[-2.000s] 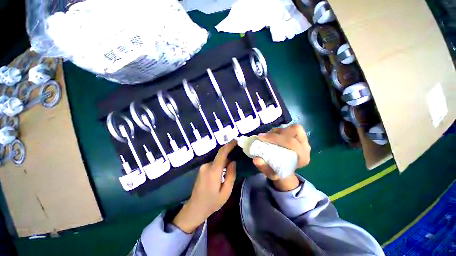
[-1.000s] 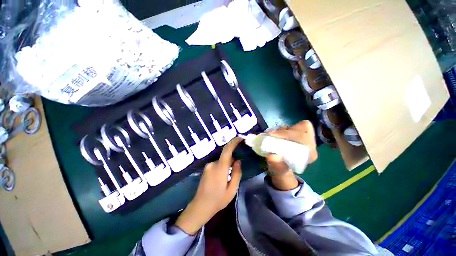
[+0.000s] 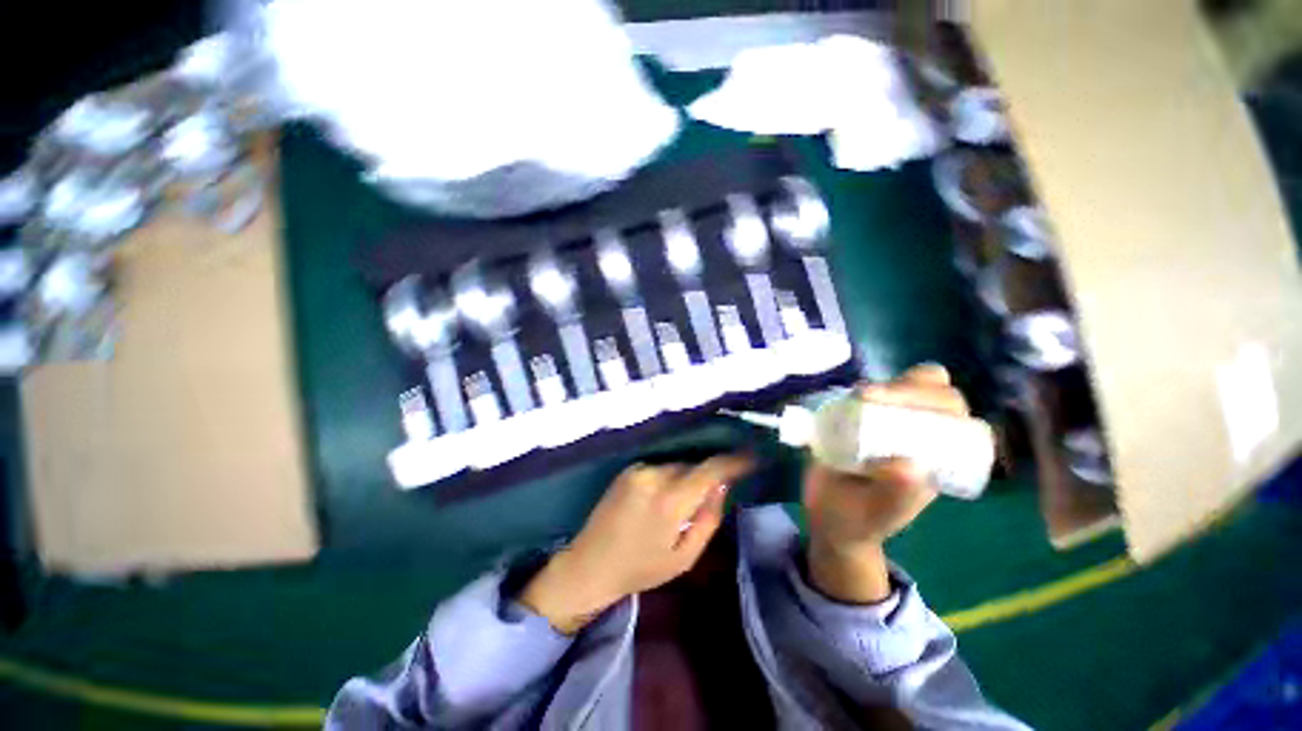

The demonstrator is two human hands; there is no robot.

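Seven heating elements (image 3: 636,321) stand in a row on the black pad (image 3: 586,236), rings at the far side, white heads nearest me; motion blurs them. My right hand (image 3: 874,493) grips the whitish squeeze bottle (image 3: 914,440), its thin nozzle pointing left, just below the heads toward the right of the row. My left hand (image 3: 643,528) is below the pad, index finger extended toward the nozzle tip, not touching the heads. A small pale spot between its curled fingers looks like a small white cap (image 3: 685,527), blurred.
A large bag of white parts (image 3: 457,100) lies behind the pad, with white cloth (image 3: 814,93) to its right. Cardboard with elements (image 3: 179,414) is at left. More elements (image 3: 1042,339) lie under a tan cardboard cover (image 3: 1164,286) at right.
The view has shifted and turned, with the row now more level. The bottle nozzle has drawn back from the heads and points left. My left fingertip has moved away from the heads.
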